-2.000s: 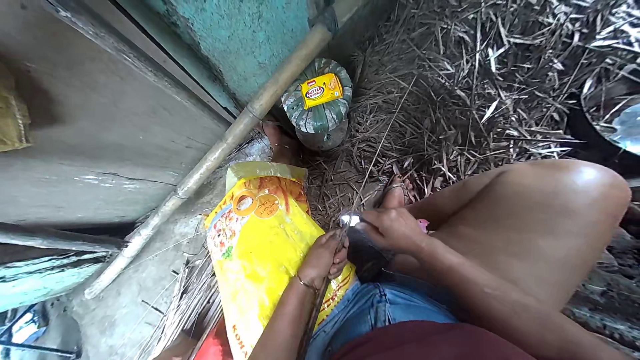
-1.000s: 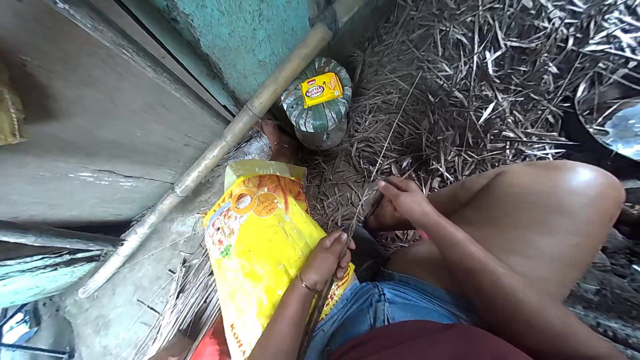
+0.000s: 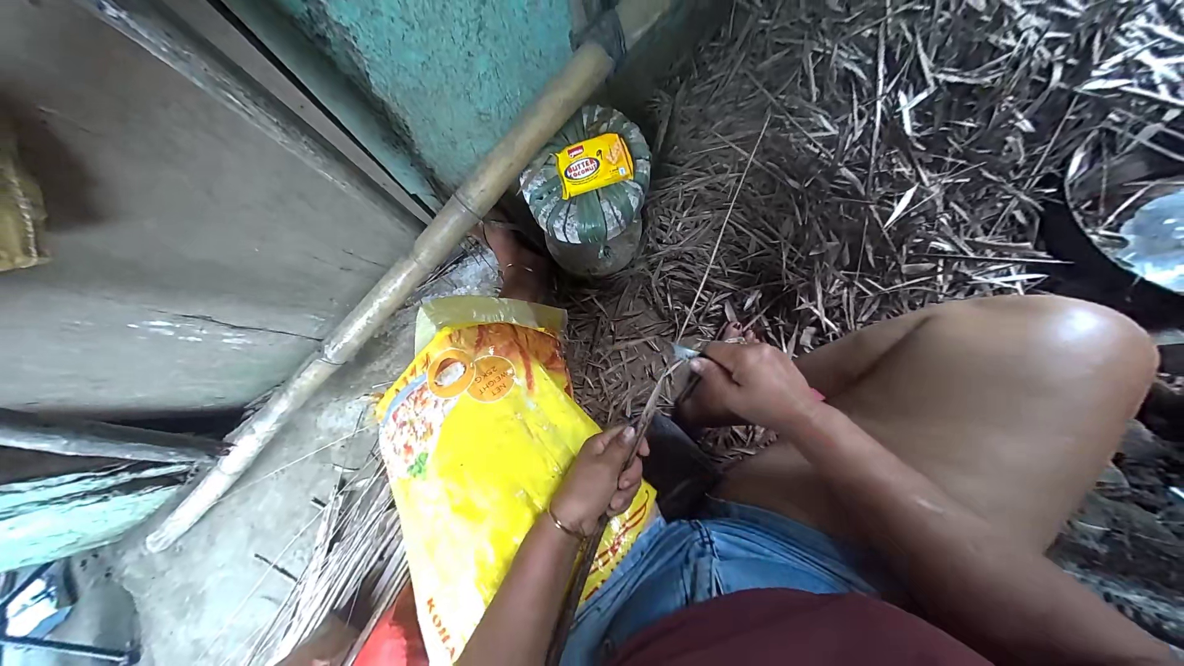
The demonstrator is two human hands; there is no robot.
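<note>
My left hand (image 3: 601, 476) is closed around a long, thin palm-leaf strip (image 3: 659, 393), over the yellow plastic sack (image 3: 499, 462) that lies on my thigh. The strip's lower part runs back under my left forearm. To the right, my right hand (image 3: 751, 375) grips a small knife (image 3: 686, 352), with its short pale blade against the strip near the far end of the dark part. A thin stalk (image 3: 731, 222) reaches up from there across the dry litter.
A round jar with a green-striped cover (image 3: 597, 217) stands ahead, a yellow biscuit packet (image 3: 594, 166) on top. A bamboo pole (image 3: 407, 268) slants along the left. Dry leaf scraps (image 3: 832, 166) cover the ground, a dark pan (image 3: 1101, 231) lies far right, and thin sticks (image 3: 342, 564) lie beside the sack.
My right hand moved away from my left hand along the strip, then came partly back toward it. My left hand stays over the sack, still closed on the strip.
</note>
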